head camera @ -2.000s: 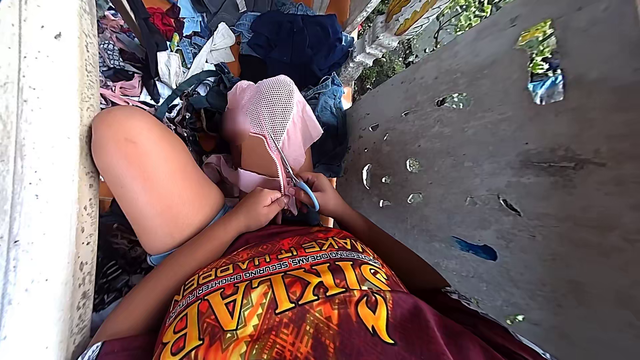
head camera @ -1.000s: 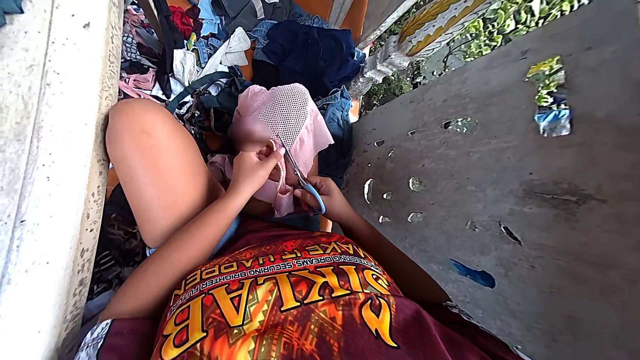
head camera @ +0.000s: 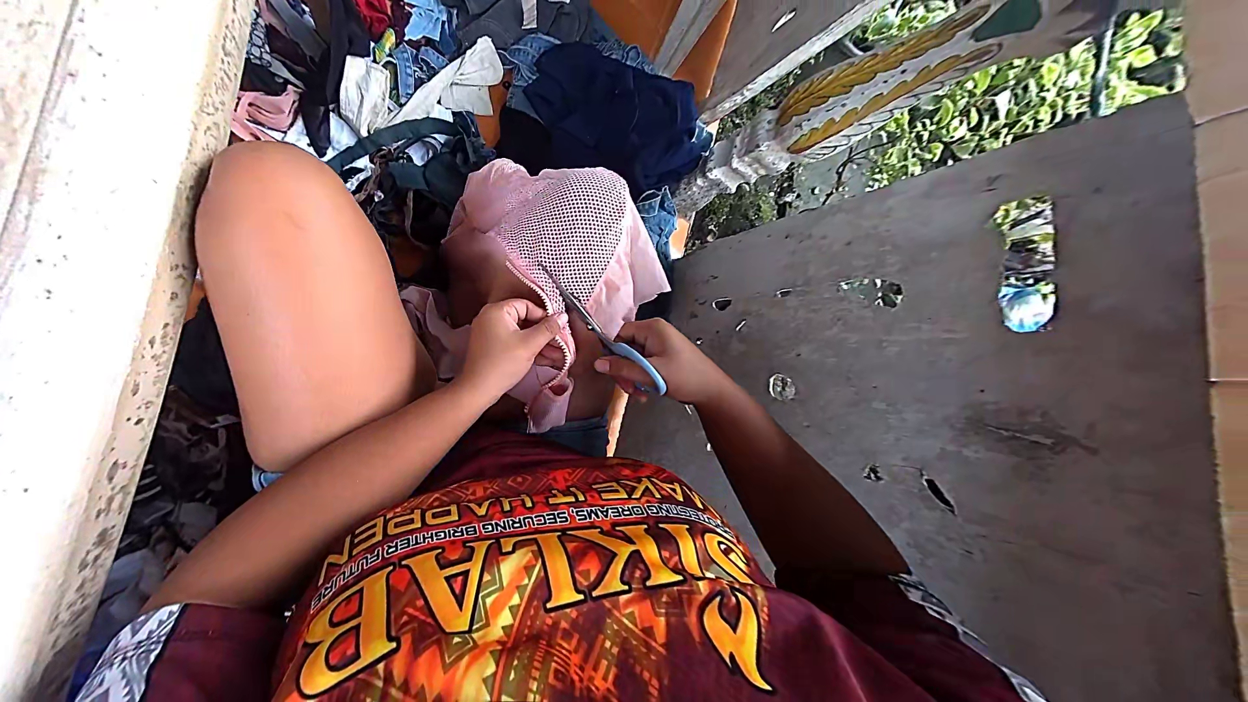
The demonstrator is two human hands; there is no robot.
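Pink fabric with a mesh panel (head camera: 575, 219) is draped over my right knee. My left hand (head camera: 512, 346) pinches the edge of this fabric beside a pink zipper (head camera: 539, 288), whose toothed strip curves down past my fingertips. In my right hand (head camera: 668, 361) is a pair of scissors (head camera: 636, 363) with light blue handles. Their blades point up and left, lying along the mesh close to the zipper; whether cloth is between them I cannot tell. A loose pink strip (head camera: 548, 405) hangs below my left hand.
A heap of mixed clothes and cloth pieces (head camera: 429, 78) lies beyond my knees, with dark blue fabric (head camera: 614, 112) on it. A pale concrete ledge (head camera: 107, 244) runs along the left. On the right stands a grey panel with holes (head camera: 936, 390), near a painted baluster (head camera: 858, 83).
My left hand was higher on the pink fabric one second ago and is now lower, by the zipper. The scissors stay in my right hand.
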